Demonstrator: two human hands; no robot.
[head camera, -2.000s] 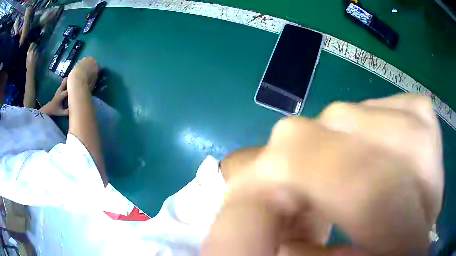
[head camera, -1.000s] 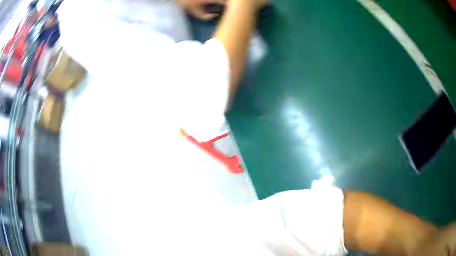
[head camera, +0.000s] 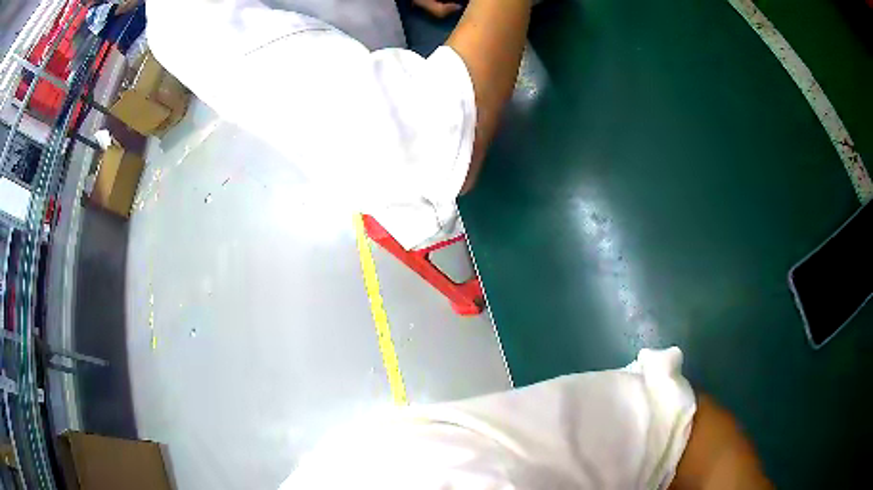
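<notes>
Neither of my hands shows. A white sleeve (head camera: 574, 421) and a short piece of bare forearm (head camera: 720, 450), most likely my left arm, come in at the bottom and run out of the bottom edge at the lower right. The hand on it is out of the picture. A glossy black smartphone (head camera: 838, 278) with a pale edge lies flat on the green surface (head camera: 574, 144), cut off by the right edge. No tool or work part shows near my arm.
A neighbouring person's white sleeve (head camera: 412, 115) and bare arm reach over the surface at the top. A red bracket (head camera: 431, 273) is at the surface's edge. A yellow line (head camera: 380, 316) marks the grey floor. Cardboard boxes (head camera: 120, 180) and racks (head camera: 33, 278) stand at the left.
The view has swung to the left and down. The blurred hands from two seconds ago have left the picture. The phone now sits at the right edge, and floor and boxes show.
</notes>
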